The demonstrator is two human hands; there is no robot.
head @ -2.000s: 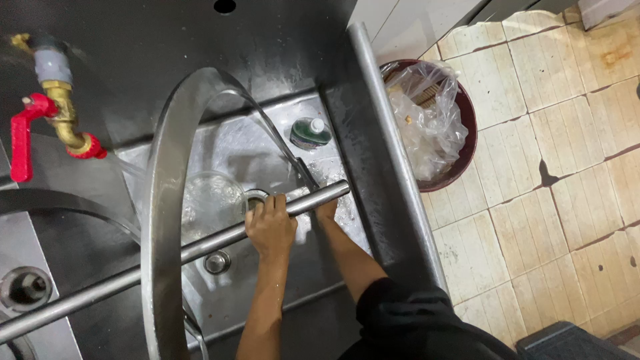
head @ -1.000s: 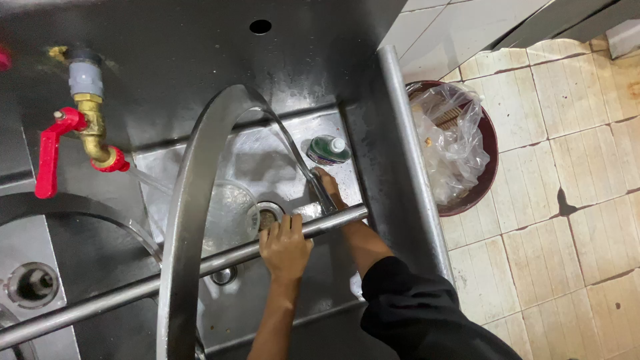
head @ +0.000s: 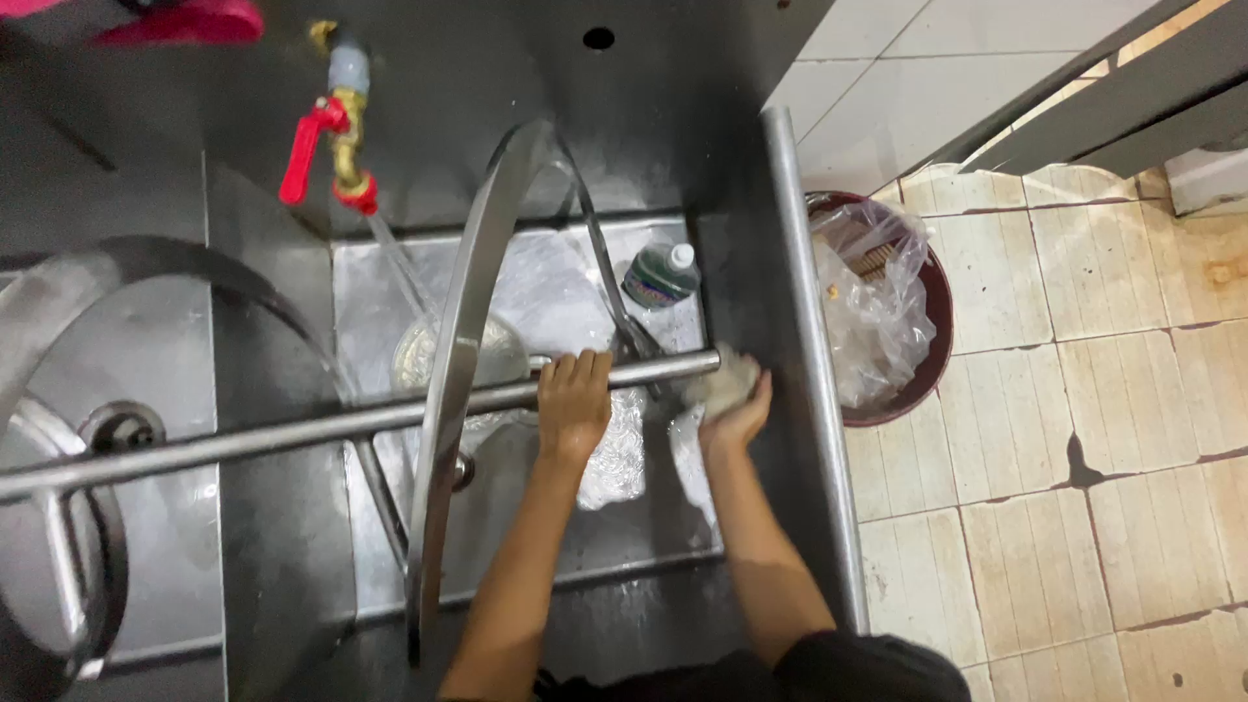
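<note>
A long stainless steel tube (head: pixel 370 421) with curved metal bands lies across the steel sink. My left hand (head: pixel 574 405) grips the tube a little short of its right end. At that end, my right hand (head: pixel 738 409) holds a pale, blurred cloth or pad (head: pixel 723 382) against the metal. The wide curved band (head: pixel 468 322) rises to the left of my left hand. Water runs from a brass tap (head: pixel 347 146) with a red lever onto a round, clear-looking dish or lid (head: pixel 502 351) in the basin.
A bottle of green liquid (head: pixel 663 275) stands at the basin's back right corner. The sink's rounded rim (head: pixel 814 390) runs along the right. Beyond it, a dark red bin (head: pixel 941 351) with a plastic bag stands on the tiled floor (head: pixel 1014 419). A second basin (head: pixel 166 546) lies left.
My right hand has moved from the thin band below the tube to the tube's right end, where the pale cloth or pad now shows. My left hand stays on the tube.
</note>
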